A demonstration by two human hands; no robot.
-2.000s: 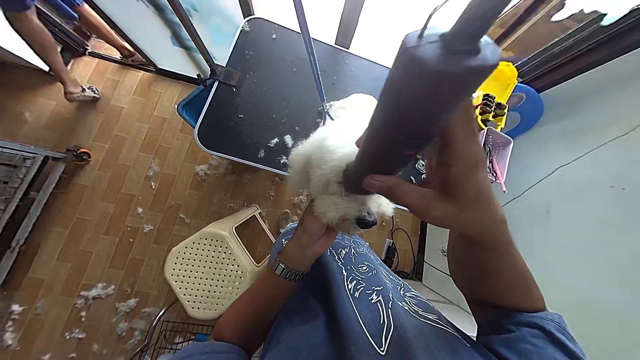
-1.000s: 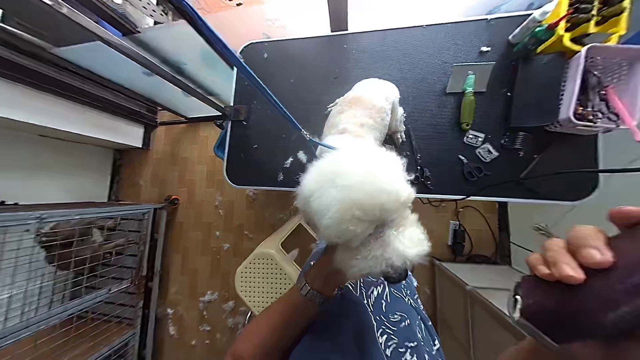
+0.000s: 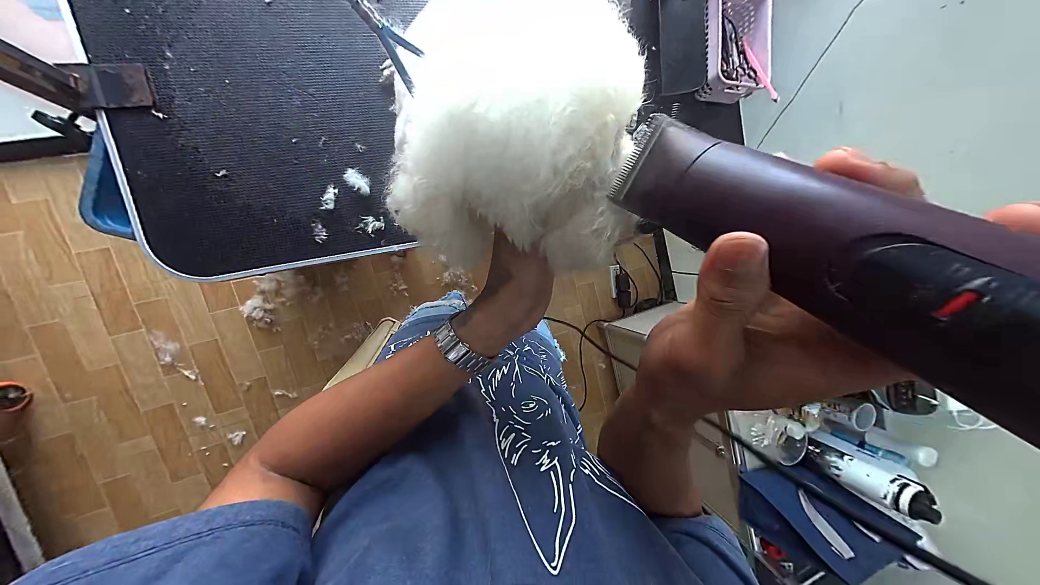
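A fluffy white dog's head (image 3: 520, 122) fills the upper middle, over the near edge of the black grooming table (image 3: 244, 162). My left hand (image 3: 516, 284), with a metal watch at the wrist, is under the dog's chin; its fingers are hidden in the fur. My right hand (image 3: 756, 325) grips a dark purple electric hair clipper (image 3: 780, 211). The clipper's toothed blade touches or nearly touches the fur on the right side of the head. A blue grooming leash (image 3: 386, 41) comes down to the dog from the upper left.
A metal clamp (image 3: 122, 85) holds the table's left edge. Cut fur tufts (image 3: 356, 180) lie on the table, others on the wood-patterned floor (image 3: 122, 325). A pink basket (image 3: 735, 49) of tools stands upper right. Bottles (image 3: 873, 471) and a dark cord (image 3: 837, 496) are lower right.
My right hand has brought the clipper from the far right, away from the dog, to the side of its head. My left hand stays under the chin. The view has shifted strongly.
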